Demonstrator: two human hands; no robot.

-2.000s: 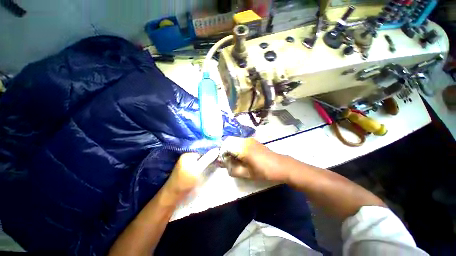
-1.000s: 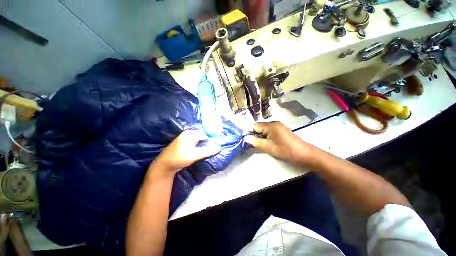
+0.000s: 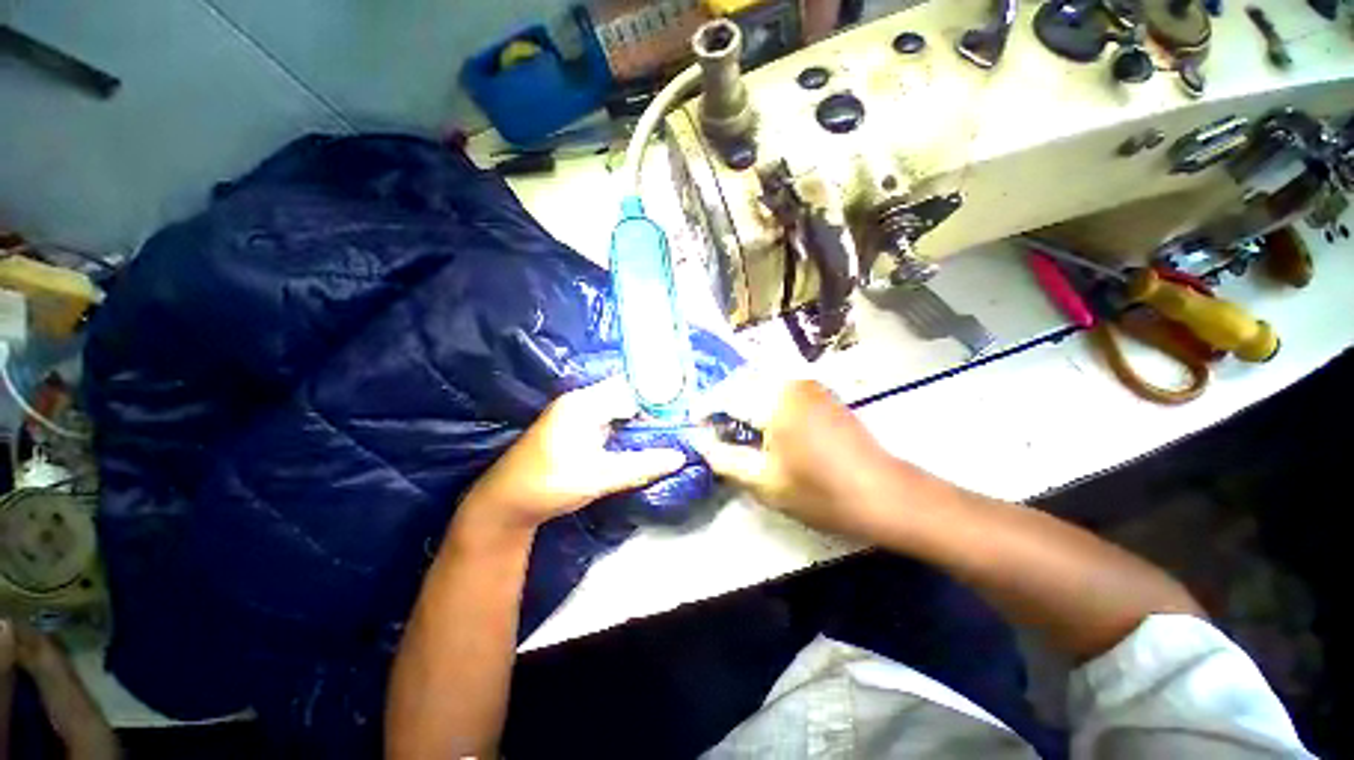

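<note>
A glossy navy puffer jacket [image 3: 342, 401] lies bunched on the white machine table, left of and under my hands. My left hand [image 3: 572, 453] pinches a small bunched edge of the jacket [image 3: 668, 483] under the lamp. My right hand [image 3: 795, 446] meets it from the right, closed on a small dark tool [image 3: 732, 429] mostly hidden in the fingers; its kind I cannot tell. The lit white oval work lamp [image 3: 649, 319] hangs just above the fingertips and its glare washes out the fingers.
The cream sewing machine [image 3: 1025, 164] stands at upper right. Scissors with a brown-orange loop [image 3: 1151, 374], a yellow-handled screwdriver [image 3: 1210, 319] and a pink-handled tool [image 3: 1060, 288] lie beneath its arm. A blue bin [image 3: 532, 92] is behind. Another person's arm [image 3: 60, 698] shows at lower left.
Since one second ago the right hand has come closer to the left, and the jacket edge now bulges below the fingertips. The view has shifted slightly. Earlier, a zipper-like strip showed beside the left hand.
</note>
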